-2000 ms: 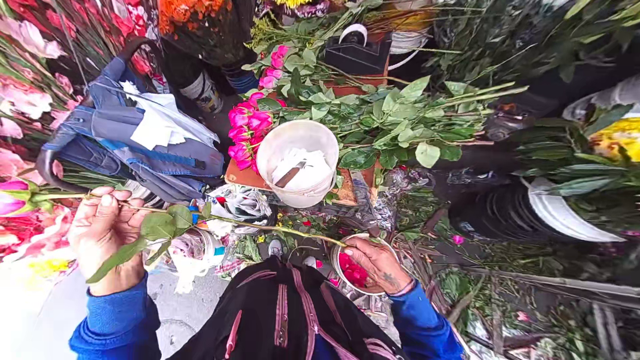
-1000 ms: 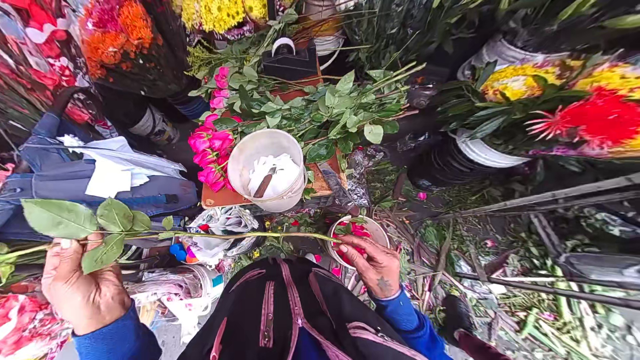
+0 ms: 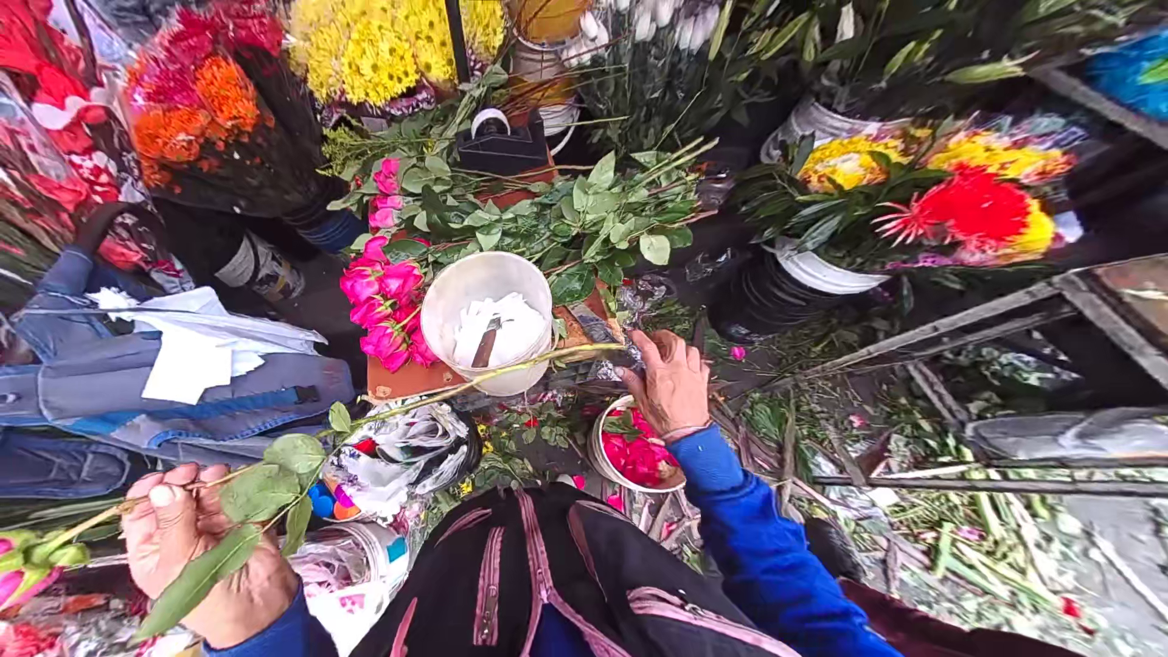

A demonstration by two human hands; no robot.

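Note:
My left hand (image 3: 196, 552), at the lower left, grips a long rose stem (image 3: 401, 408) just behind its pink bloom (image 3: 18, 566). Leaves hang from the stem beside that hand. The stem slants up to the right, passing over the rim of a whitish plastic bucket (image 3: 443, 297) that holds white material and a knife (image 3: 486, 342). At the cut end of the stem is my right hand (image 3: 671, 379), its fingers apart; whether they touch the stem is unclear. Pink roses (image 3: 383, 301) with leafy stems (image 3: 584, 214) lie behind the bucket on an orange-brown surface (image 3: 401, 379).
A small bucket of petals (image 3: 639, 447) stands below my right hand. Denim clothing with white paper (image 3: 205, 342) lies at left. Yellow flowers (image 3: 392, 46) stand behind, bouquets in a bucket (image 3: 821, 269) at right. A metal frame (image 3: 940, 328) and cut stems on the ground (image 3: 967, 538) are at right.
My right hand has moved up from over the petal bucket to beside the whitish bucket, and its fingers have spread. The stem's cut end is higher. The view has shifted toward the right.

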